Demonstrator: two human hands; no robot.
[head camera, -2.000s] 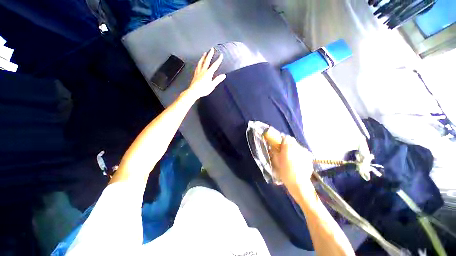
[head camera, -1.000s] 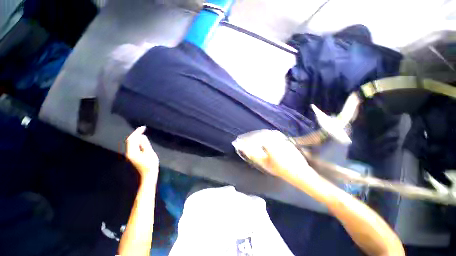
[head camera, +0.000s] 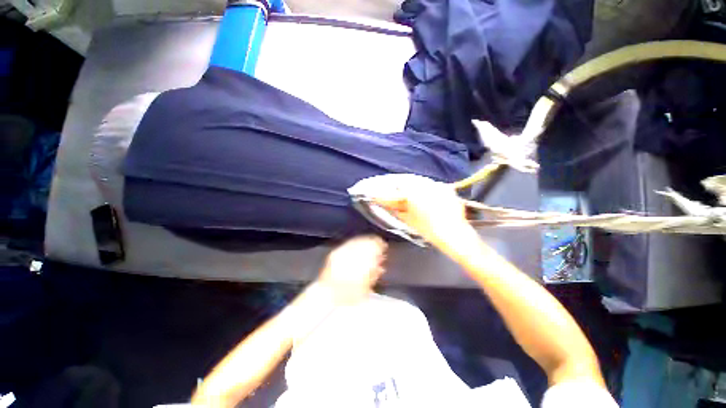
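Observation:
A navy garment (head camera: 239, 159) is pulled over a padded buck (head camera: 115, 135), whose pale rounded end shows at the left. My right hand (head camera: 434, 209) is closed around the handle of the silver steam iron (head camera: 374, 195), which is at the garment's right part. The handle is mostly hidden by my fingers. My left hand (head camera: 356, 261) is blurred, near the garment's front edge, just left of and below the iron. Whether its fingers touch the cloth or are closed cannot be told.
A black phone (head camera: 107, 233) lies on the grey table (head camera: 199, 267). A blue bar (head camera: 239, 40) is behind the buck. Crumpled navy cloth (head camera: 493, 64) lies at the back right. A wrapped hose (head camera: 589, 221) runs right, below a curved yellowish hose (head camera: 621, 60). A light-blue tray (head camera: 567, 239) is at the right.
The view has turned, so the buck lies more level across it. My left hand has moved right along the front edge, towards the iron. My right hand still holds the iron.

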